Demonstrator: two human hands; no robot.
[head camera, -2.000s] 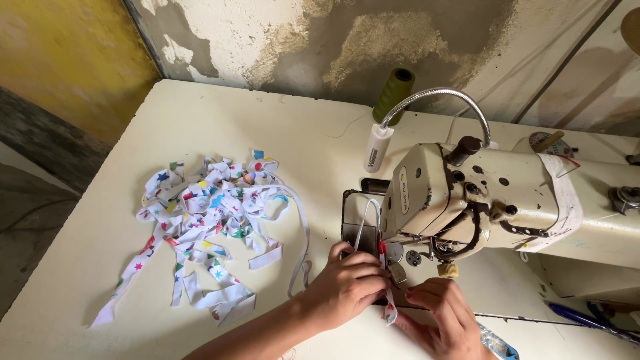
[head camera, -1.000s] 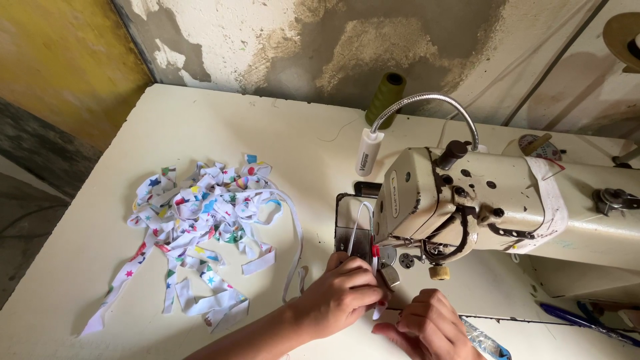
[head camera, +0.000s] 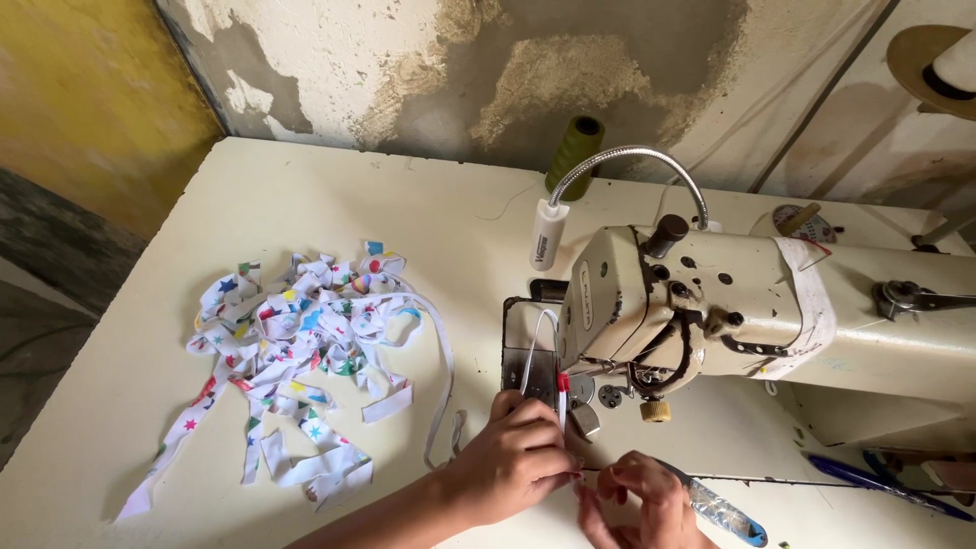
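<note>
The head of an industrial sewing machine (head camera: 610, 305) stands over a dark metal needle plate (head camera: 526, 354). A narrow white fabric strip (head camera: 563, 415) comes down past a red piece at the presser foot, and my left hand (head camera: 526, 454) is closed on it just in front of the foot. The strip also loops up at the left side of the head. My right hand (head camera: 637, 499) is close by on the right, fingers curled and partly spread; whether it touches the strip end is not clear. Left of the machine lies a tangled pile of printed fabric strips (head camera: 305, 320).
A gooseneck lamp (head camera: 549, 236) arches over the table by a green thread cone (head camera: 576, 156). A tool with a blue, wrapped handle (head camera: 728, 515) lies beside my right hand. A blue pen (head camera: 862, 476) is at the right. The rough wall borders the table's back edge.
My right hand has moved down and away from the presser foot since two seconds ago. My left hand stays by the foot, on the strip.
</note>
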